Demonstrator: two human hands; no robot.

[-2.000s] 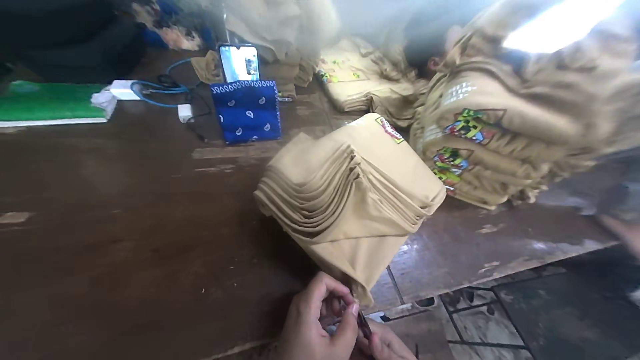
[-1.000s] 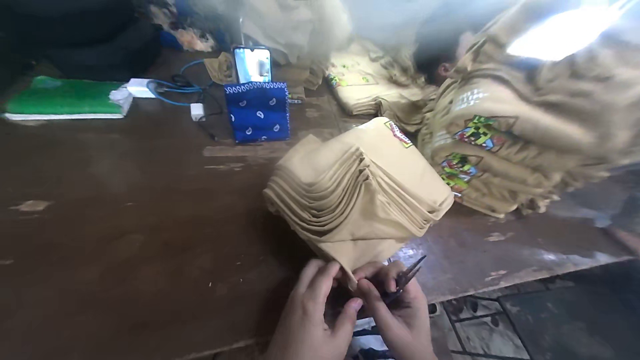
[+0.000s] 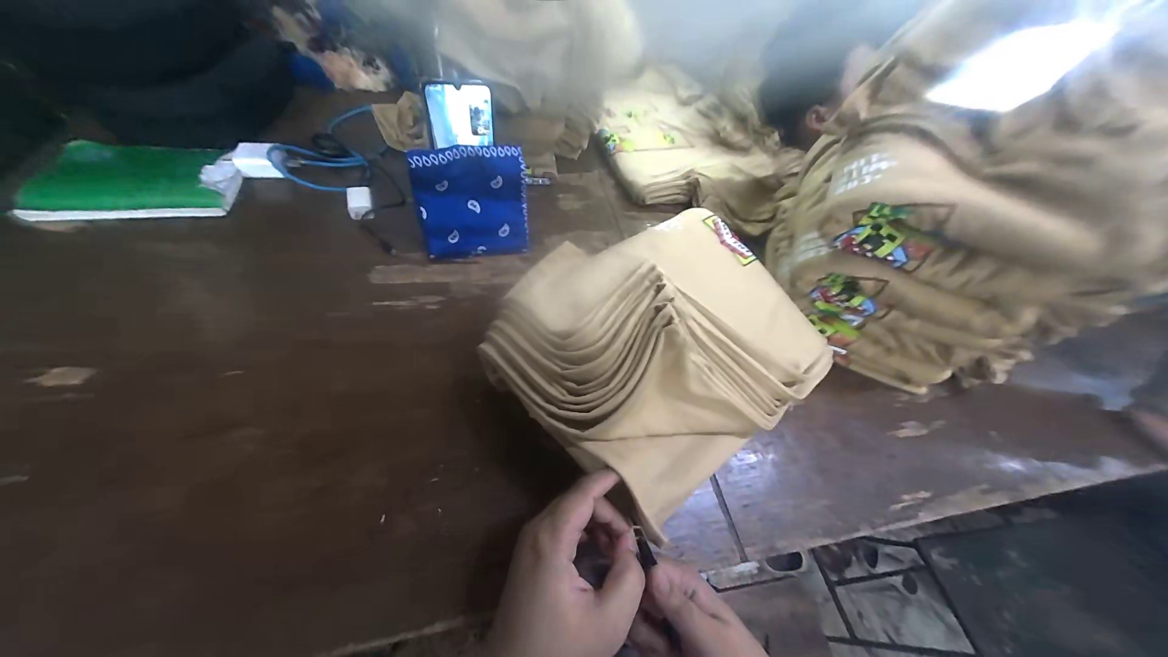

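A stack of folded tan fabric pieces lies on the dark wooden table, its top piece bearing a small printed patch. One corner of the cloth hangs toward me over the front edge. My left hand pinches at this corner with thumb and fingers. Close against it on the right, my right hand holds a small dark metal tool, its tip at the cloth corner. Most of the tool is hidden by my fingers; in the earlier view it looks like thread snips.
Printed tan garments are heaped at the right, with another folded pile behind. A phone stands behind a blue paisley cloth. Chargers, cables and a green-topped item lie at the left. The table edge is near.
The pointed dark blades, seen sticking out to the right of my right hand a second ago, now lie mostly hidden between my hands at the cloth corner.
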